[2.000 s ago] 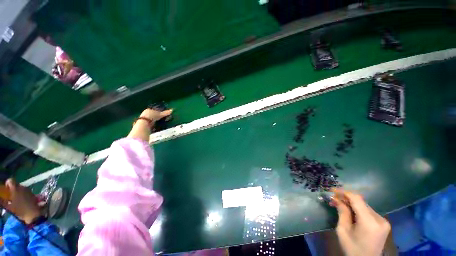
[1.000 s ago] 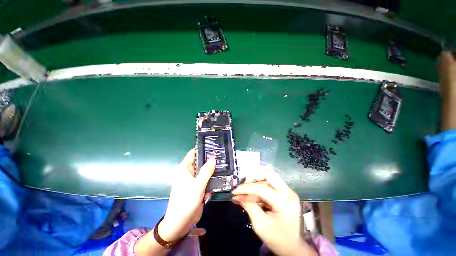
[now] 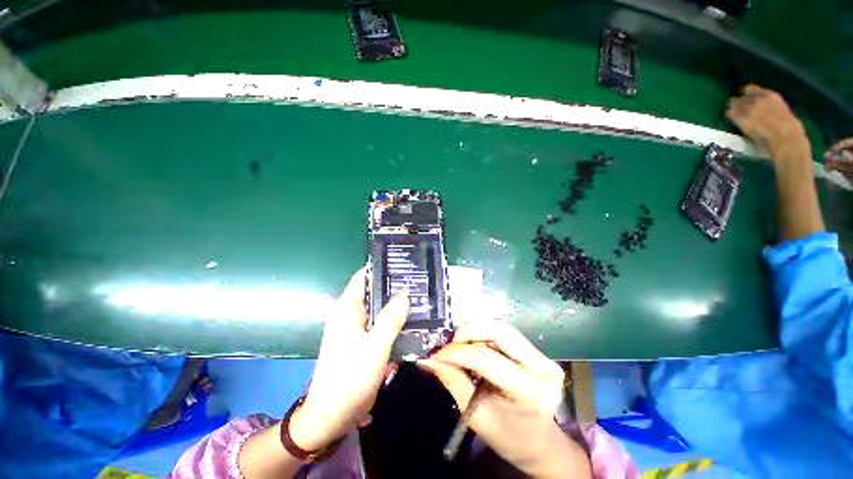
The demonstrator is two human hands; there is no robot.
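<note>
The opened phone (image 3: 409, 271) stands out over the bench in front of me, board end away from me, battery in the middle. My left hand (image 3: 351, 360) holds it from the left, thumb on the battery's lower part. My right hand (image 3: 500, 379) is at the phone's bottom-right corner and holds the slim tweezers (image 3: 463, 421), whose rear end points down toward me. The tips are hidden by my fingers. A heap of small black parts (image 3: 571, 269) lies to the right. A white strip (image 3: 466, 281) shows partly behind the phone's right side.
Another phone (image 3: 713, 192) lies on the bench at the right. Two phones lie on the belt (image 3: 486, 56) beyond the white rail (image 3: 393, 92). A person's hand (image 3: 772, 122) in a blue sleeve reaches over the rail at the right. Blue-clothed people sit at both sides.
Two seconds ago my left hand was at a phone on the belt and my right at the black parts. Now both are at the phone. The neighbour's arm has reached in at the right.
</note>
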